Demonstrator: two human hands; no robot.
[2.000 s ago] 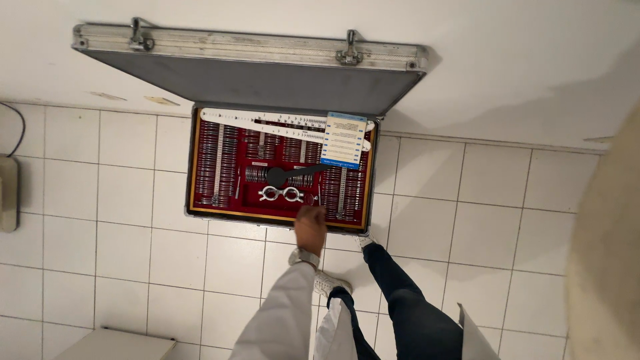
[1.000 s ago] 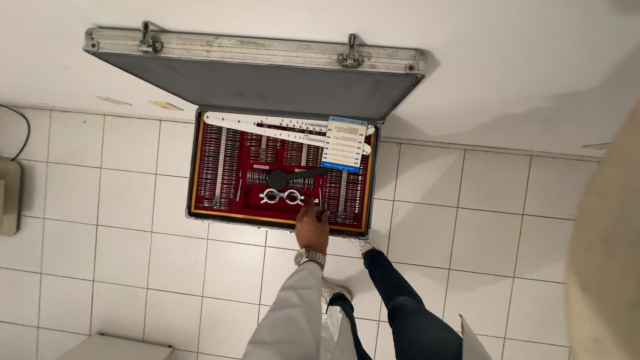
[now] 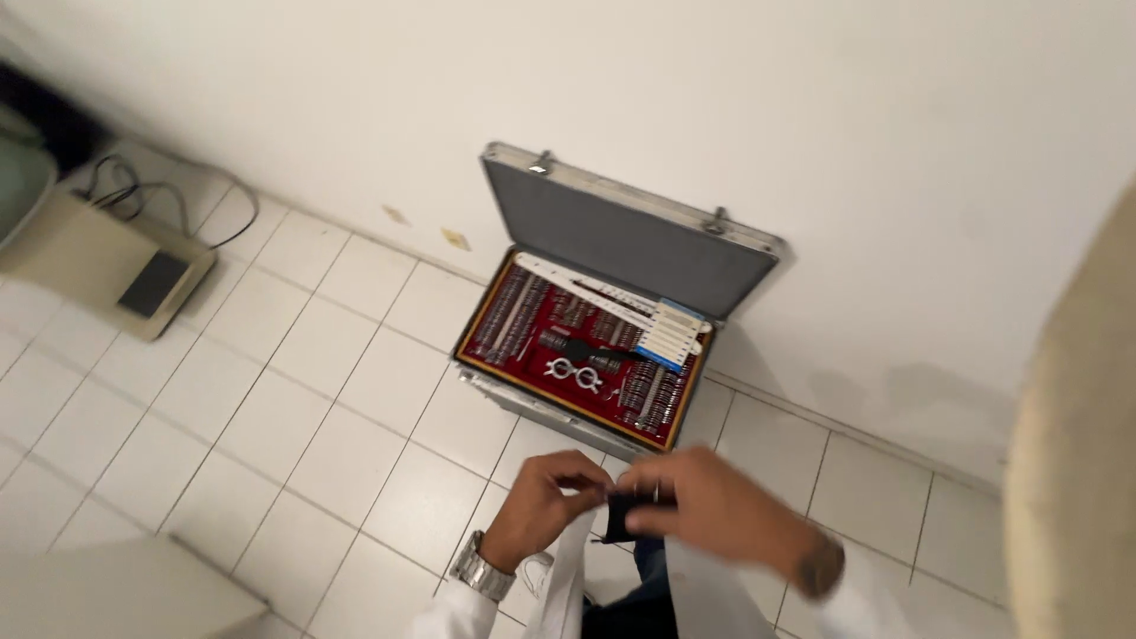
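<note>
My left hand, with a metal-band watch at the wrist, has thumb and fingertips pinched together; whether a small thing is between them cannot be told. Beside it, my right hand is blurred and holds a small black item, perhaps a cloth or pouch. Beyond both hands stands an open trial lens case with red lining. Rows of rimmed lenses, a white trial frame, a black paddle-shaped occluder, white rulers and a printed card lie in it.
The case's raised grey lid is near the white wall. A beige device base with a black cable stands on the tiled floor at the left. A pale rounded surface fills the right edge, and a white surface is at lower left.
The hand at the case's front edge has moved away from it. Both hands are now together in front of my body, with a black item between them. The view has shifted and turned.
</note>
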